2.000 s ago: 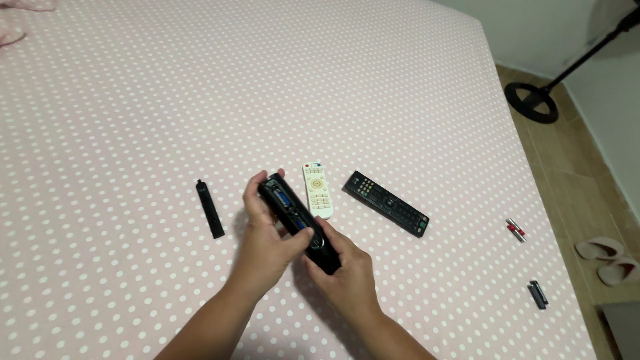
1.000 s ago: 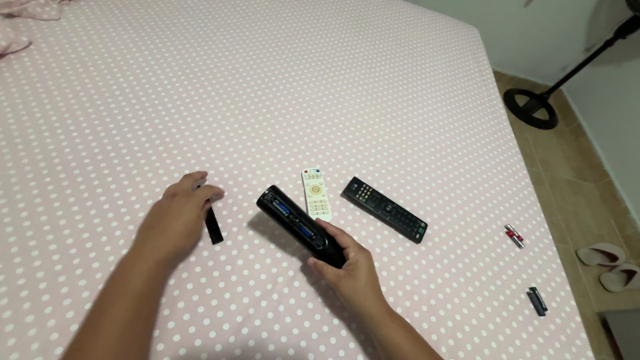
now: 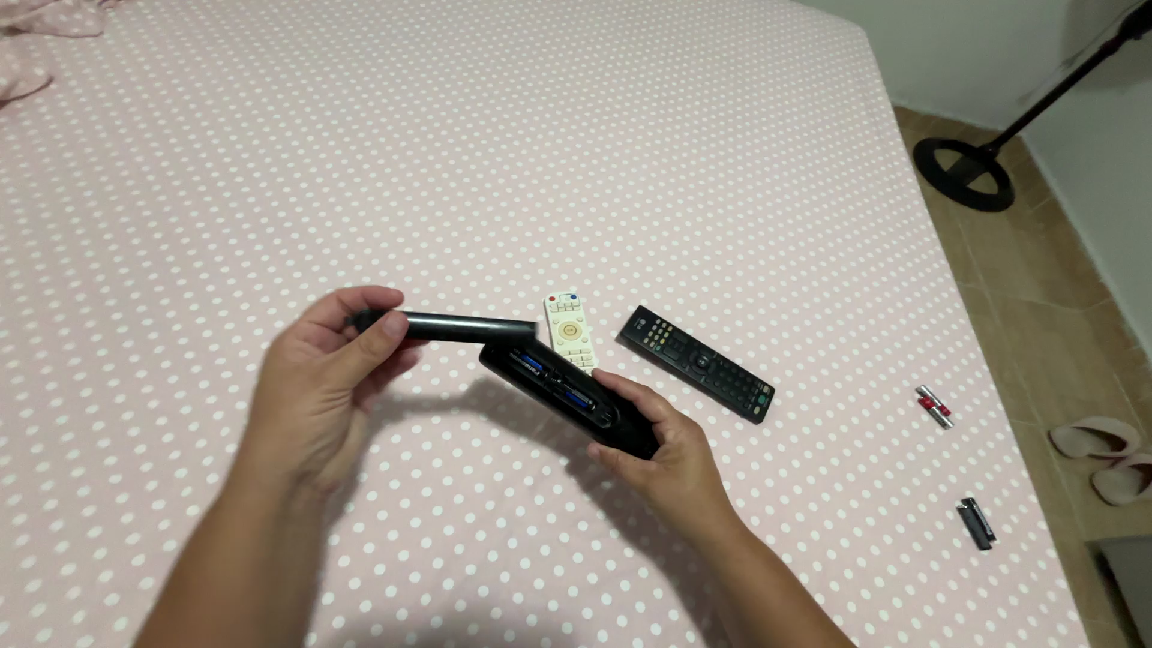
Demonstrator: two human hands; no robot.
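Observation:
My left hand pinches one end of a long black battery cover between thumb and fingers. The cover's far end is at the upper end of a black remote control; whether they touch I cannot tell. My right hand grips the lower end of that remote, whose back faces up with blue batteries in its uncovered compartment. Just behind it a white remote control lies face up on the bed, partly hidden. A black LG remote control lies face up to the right.
A pink sheet with white dots covers the bed. Near its right edge lie red and silver batteries and, closer to me, dark batteries. On the floor are slippers and a black ring-shaped stand base.
The battery cover lay on the sheet at the left; my left hand has picked it up and brought it right, to the remote. My right hand has kept hold of the remote.

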